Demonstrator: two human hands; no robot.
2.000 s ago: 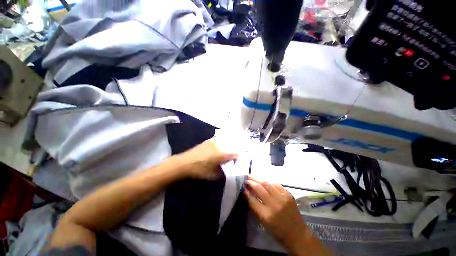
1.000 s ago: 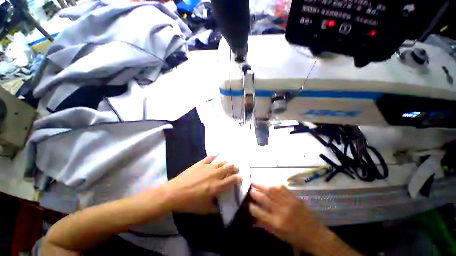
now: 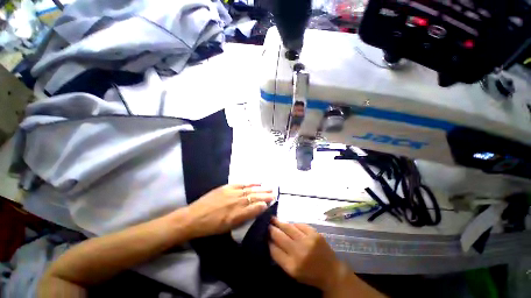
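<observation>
The light grey garment panel [image 3: 128, 169] spreads over the table left of the needle, joined to a black panel [image 3: 206, 151]. My left hand [image 3: 230, 206] lies flat on the cloth, in front of and left of the presser foot area, fingertips at its right edge. My right hand [image 3: 300, 250] pinches the edge of a black fold [image 3: 259, 233] just below my left fingertips. The white sewing machine head [image 3: 372, 110] stands beyond, with its needle area [image 3: 291, 139] above the hands; glare hides the needle tip. The cloth lies short of the needle.
Black strips [image 3: 402, 186] lie tangled under the machine arm. A yellow-green piece [image 3: 349, 210] lies beside them. A grey cloth heap [image 3: 128, 35] is at back left. A dark panel with red lights [image 3: 442, 35] hangs above. A ruler-like band [image 3: 372, 244] runs along the front edge.
Both hands came nearer the needle and then drew back towards the table's front with the cloth edge. The black fold now shows more between them. The camera view has shifted.
</observation>
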